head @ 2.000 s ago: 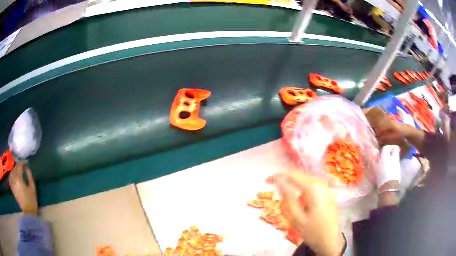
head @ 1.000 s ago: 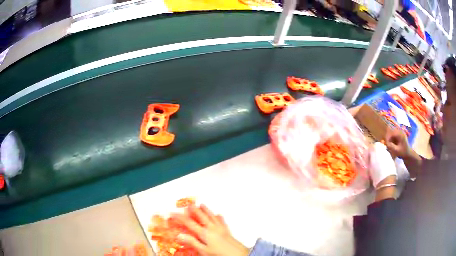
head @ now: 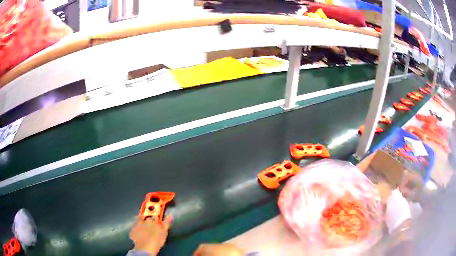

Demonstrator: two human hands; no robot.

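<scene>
An orange controller shell point(head: 157, 204) lies on the green belt in front of me. My left hand point(head: 150, 234) is at its near end, with fingers on it; the hand covers the shell's lower handle. My right hand point(head: 219, 249) is at the bottom edge, cut off and blurred, right of my left hand; its fingers and any piece in them cannot be made out.
The dark green belt point(head: 210, 165) carries more orange shells point(head: 279, 174) to the right and a whitish bundle point(head: 25, 227) beside a shell at far left. A clear-pinkish bag point(head: 305, 200) of orange pieces, a cardboard box point(head: 387, 167), a blue tray point(head: 429, 167) and a neighbour's white-gloved hand point(head: 397, 212) are right.
The view has tilted up, showing the shelf and yellow sheet. My left hand has come back into view at the shell. My right hand has left the loose pieces, which are out of view.
</scene>
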